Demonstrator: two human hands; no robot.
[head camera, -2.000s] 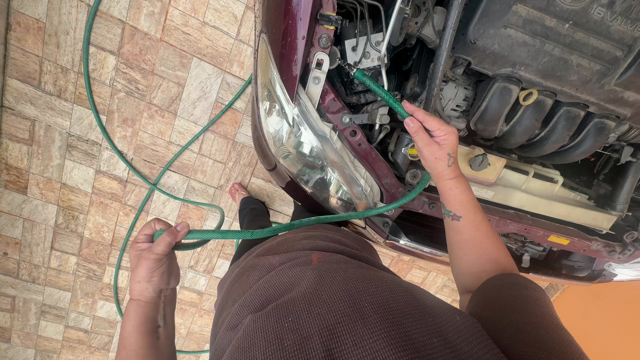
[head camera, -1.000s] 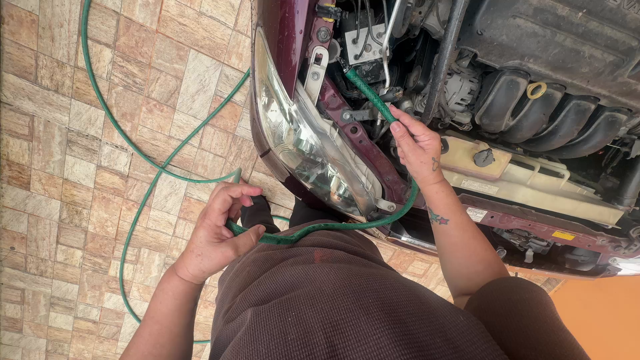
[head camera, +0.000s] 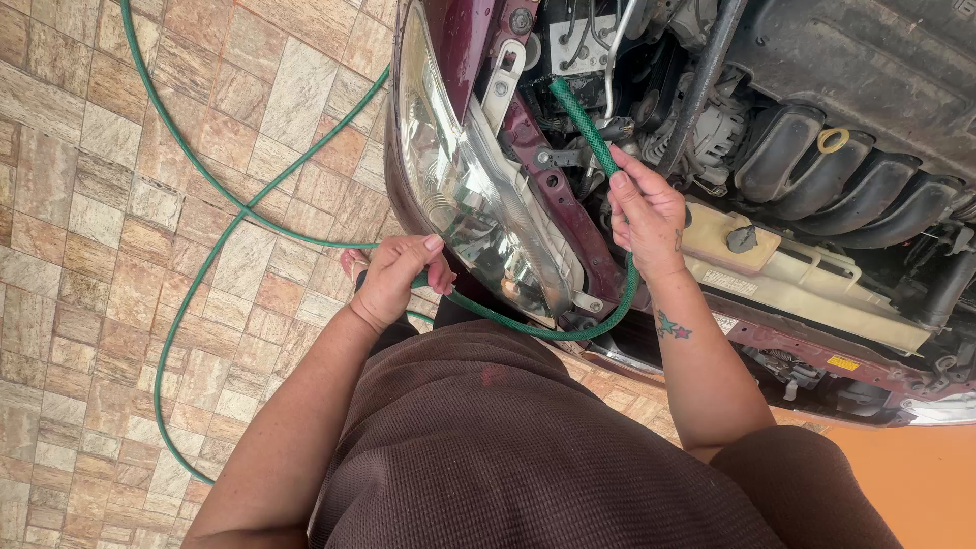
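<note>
My right hand (head camera: 646, 210) is closed round a green garden hose (head camera: 583, 118) near its end, which points into the engine bay beside the headlight (head camera: 473, 213). Water seems to come from the hose's tip. From that hand the hose loops down over the car's front edge to my left hand (head camera: 404, 274), whose fingers are closed on it beside the headlight's outer edge. More hose crosses itself in a loose loop on the tiled floor at the left.
The open engine bay holds a black engine cover (head camera: 862, 69), curved intake pipes (head camera: 846, 175), a cream plastic reservoir (head camera: 732, 240) with a grey cap (head camera: 741, 239) and a metal bracket (head camera: 499, 88). Patterned tiles (head camera: 297, 91) cover the floor; an orange surface (head camera: 907, 473) lies lower right.
My left hand, farther left two seconds ago, has moved right along the hose towards the headlight; its fingers were looser one second ago. My right hand keeps its hold on the hose.
</note>
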